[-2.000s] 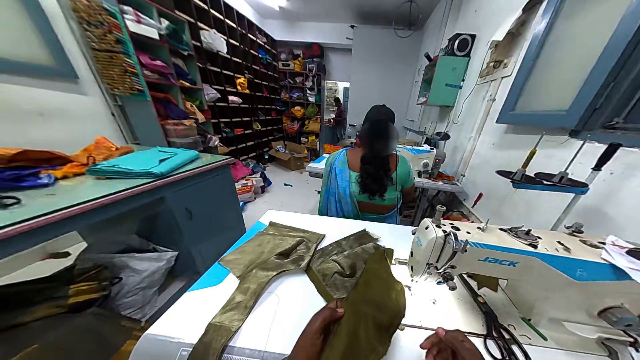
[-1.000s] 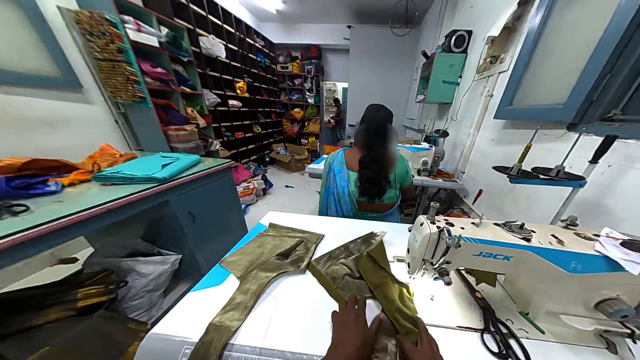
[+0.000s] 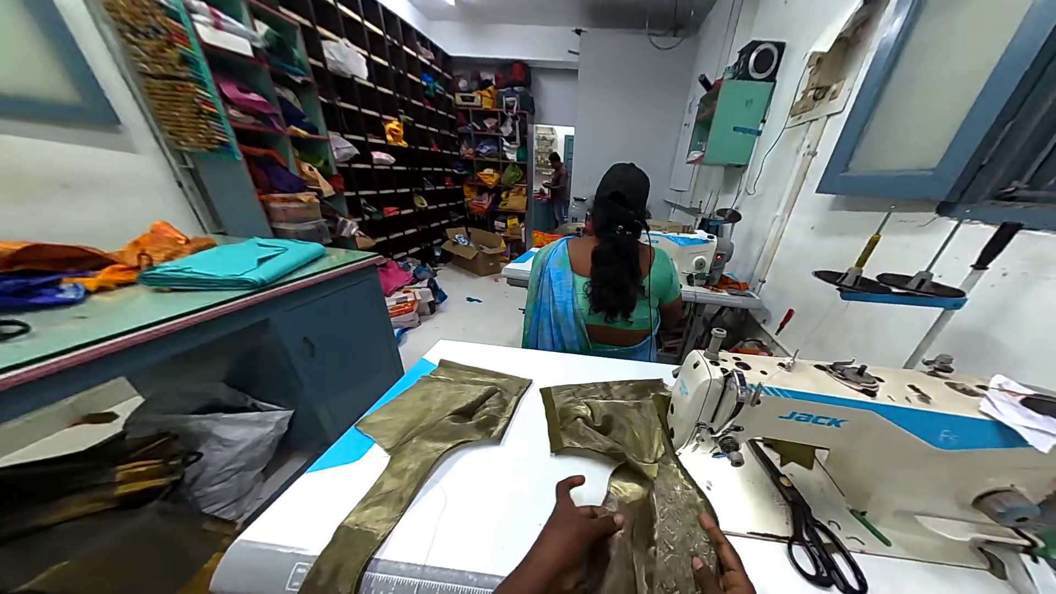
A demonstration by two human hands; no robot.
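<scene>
Two olive-gold fabric pieces lie on the white sewing table. The left piece [image 3: 437, 412] is spread flat, its narrow strip running toward the near edge. The right piece [image 3: 610, 421] reaches up to the head of the Jack sewing machine [image 3: 858, 412]. My left hand [image 3: 569, 528] is at the lower left edge of the right piece, thumb and fingers at the cloth, index finger raised. My right hand [image 3: 719, 557] is at its lower right edge, fingertips on the cloth; part of this hand is cut off by the frame. Whether either hand pinches the fabric is unclear.
Black scissors [image 3: 813, 528] and a green tool [image 3: 870, 526] lie on the machine bed. A clear ruler [image 3: 421, 577] runs along the near edge. A person [image 3: 610, 272] sits just beyond the table. A counter [image 3: 330, 276] with folded turquoise cloth [image 3: 235, 264] stands left.
The right fabric piece now lies extended toward me, where it was bunched and folded before. My left hand has moved left, away from my right hand. The left piece has stayed put.
</scene>
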